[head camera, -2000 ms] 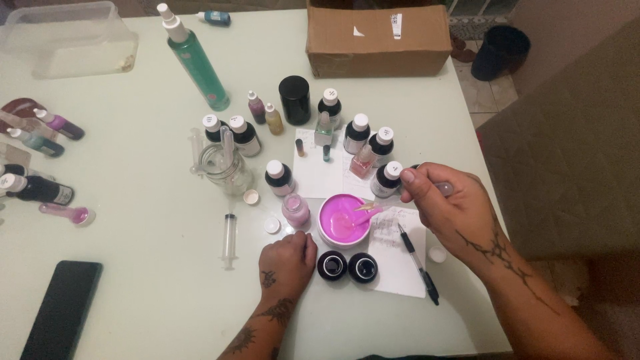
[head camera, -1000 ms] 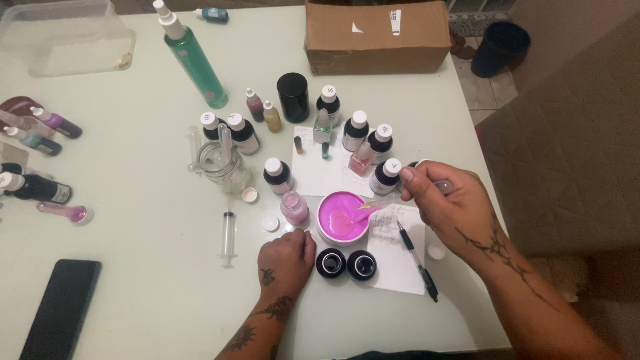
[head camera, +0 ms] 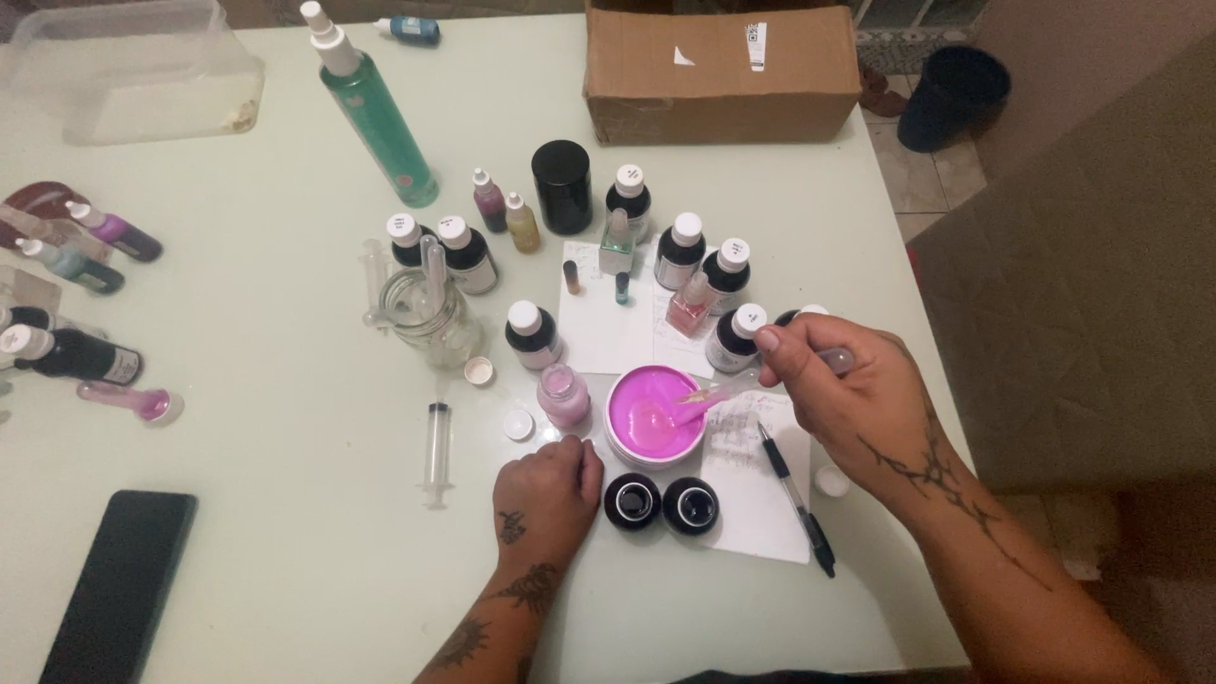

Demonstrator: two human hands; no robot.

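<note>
My right hand [head camera: 836, 399] grips a clear plastic pipette [head camera: 731, 388], whose tip lies in the bright pink liquid of a round white tub [head camera: 613, 439]. My left hand [head camera: 551, 489] rests closed on the table, with nothing seen in it, just left of the tub. Touching distance above it stands an uncapped small glass bottle [head camera: 564, 397] of pale pink liquid. Two open black bottles, one [head camera: 632, 502] beside my left hand and another [head camera: 692, 506] to its right, stand below the tub. A black pen [head camera: 790, 489] lies on a handwritten paper sheet [head camera: 750, 527].
Around the tub stand several dark bottles with white caps, such as one [head camera: 532, 337] to the left. A glass jar [head camera: 432, 318] holds pipettes; a syringe [head camera: 437, 456] lies below it. Farther off are a green spray bottle [head camera: 385, 133], a cardboard box [head camera: 712, 104] and a phone [head camera: 119, 589].
</note>
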